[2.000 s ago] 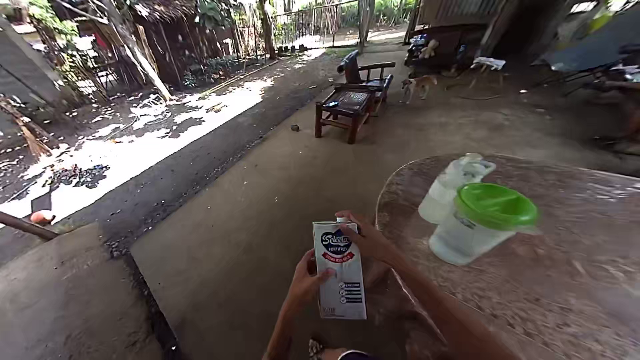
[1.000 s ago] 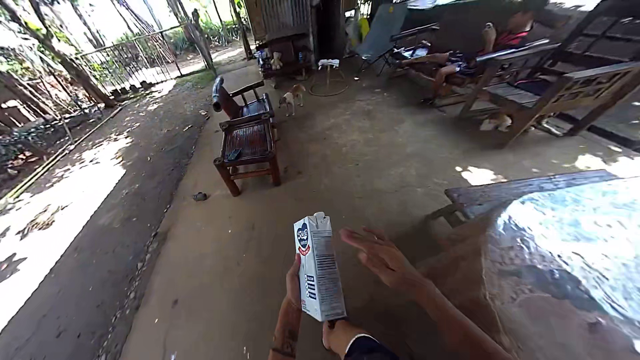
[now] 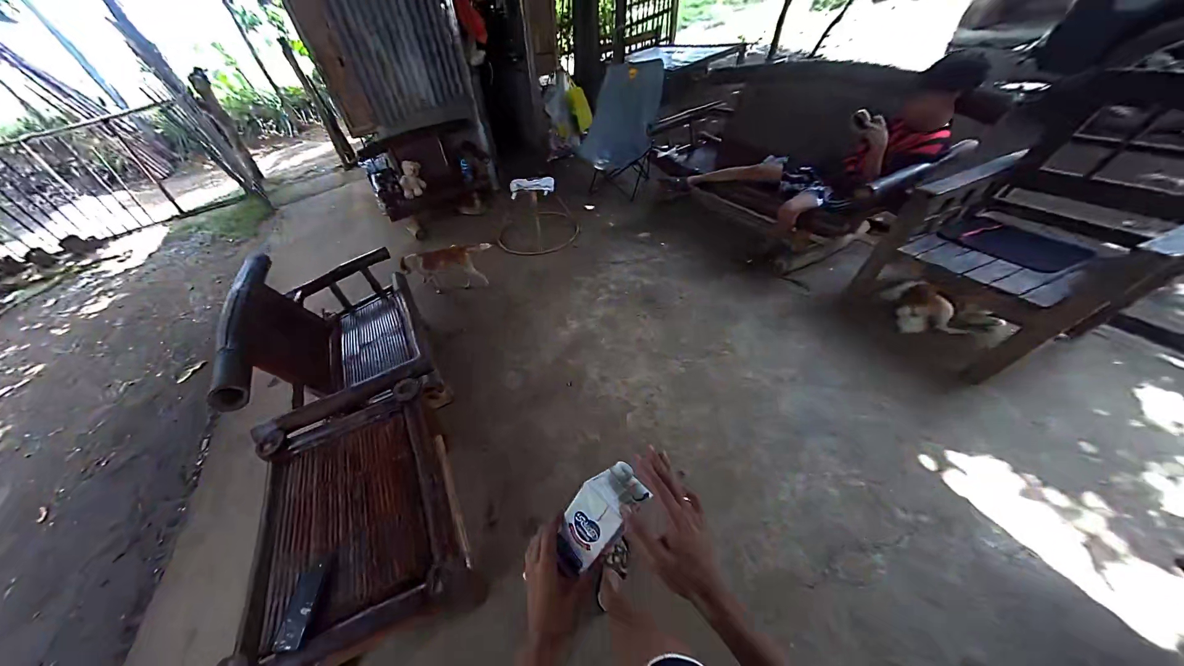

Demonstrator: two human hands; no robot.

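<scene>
A white and blue drink carton (image 3: 592,523) with a cap at its top is tilted in front of me, low in the head view. My left hand (image 3: 552,583) grips its lower left side. Beside the carton's upper right edge is my right hand (image 3: 680,536), fingers raised and spread; whether the palm touches the carton is unclear. Below the hands, part of a foot shows on the concrete floor.
A bamboo bench (image 3: 351,499) with a dark flat object (image 3: 303,601) stands at left, joined by a bamboo chair (image 3: 370,338). A dog (image 3: 449,265) stands beyond. A person (image 3: 906,139) reclines at right, near a wooden armchair (image 3: 1036,268); another dog (image 3: 925,310) lies beneath it.
The view has swung right and moved forward; the table with the green-lidded pitcher has left it. The carton now tilts with its top away from me, and my right hand is closer to its cap end.
</scene>
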